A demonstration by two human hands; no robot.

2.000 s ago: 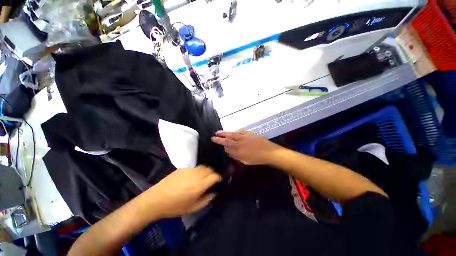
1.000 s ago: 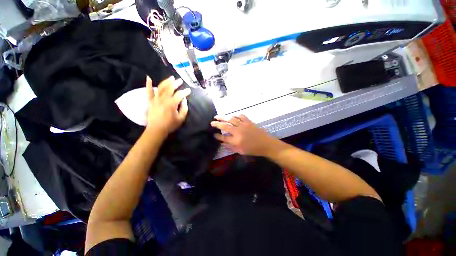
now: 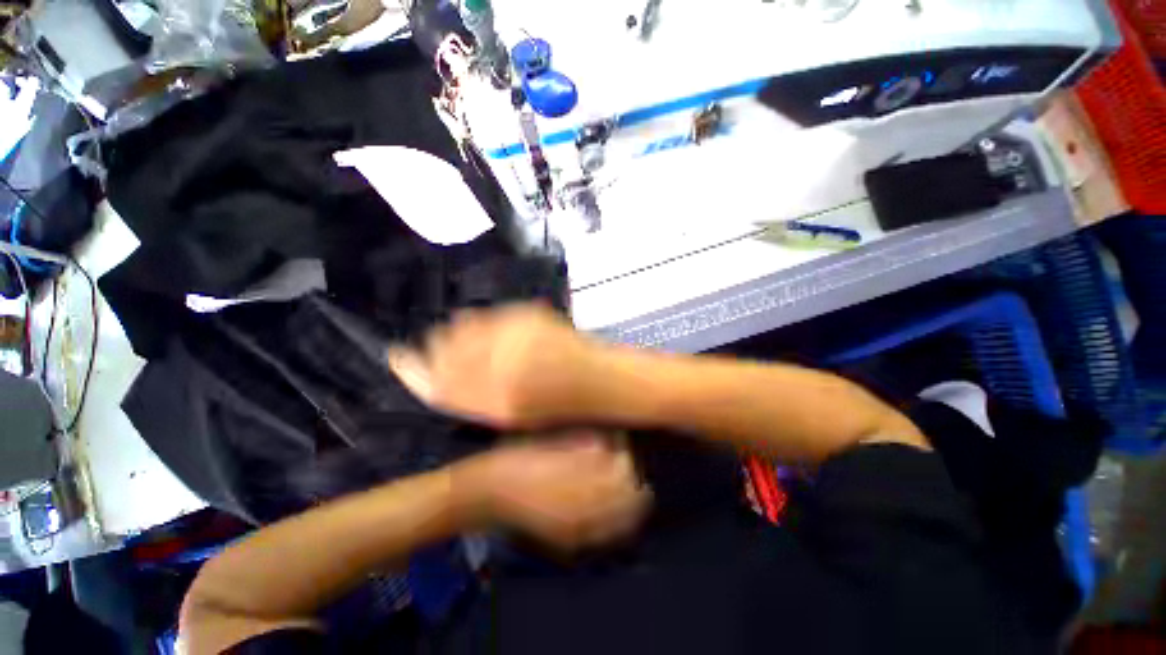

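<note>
The black garment (image 3: 256, 166) is spread over the table left of the needle and hangs over its front edge. A white oval piece (image 3: 422, 195) shows on its upper part; a second white piece (image 3: 262, 284) shows further left. My right hand (image 3: 492, 365) is blurred and reaches left over the garment's lower part. My left hand (image 3: 575, 493) is blurred, just below my right wrist near my lap; its fingers are unclear. Neither grip can be made out. The presser foot area (image 3: 575, 205) is right of the cloth, away from both hands.
The white sewing machine (image 3: 716, 64) spans the back. Snips (image 3: 818, 234) and a black flat box (image 3: 933, 192) lie on the right. A ruler strip (image 3: 818, 282) follows the front edge. A blue crate (image 3: 1042, 371) is below right, a red crate (image 3: 1132, 115) upper right.
My right hand has moved left from the table edge over the garment. My left hand has come off the cloth beside the white piece, down toward my lap. The white oval piece shows more fully.
</note>
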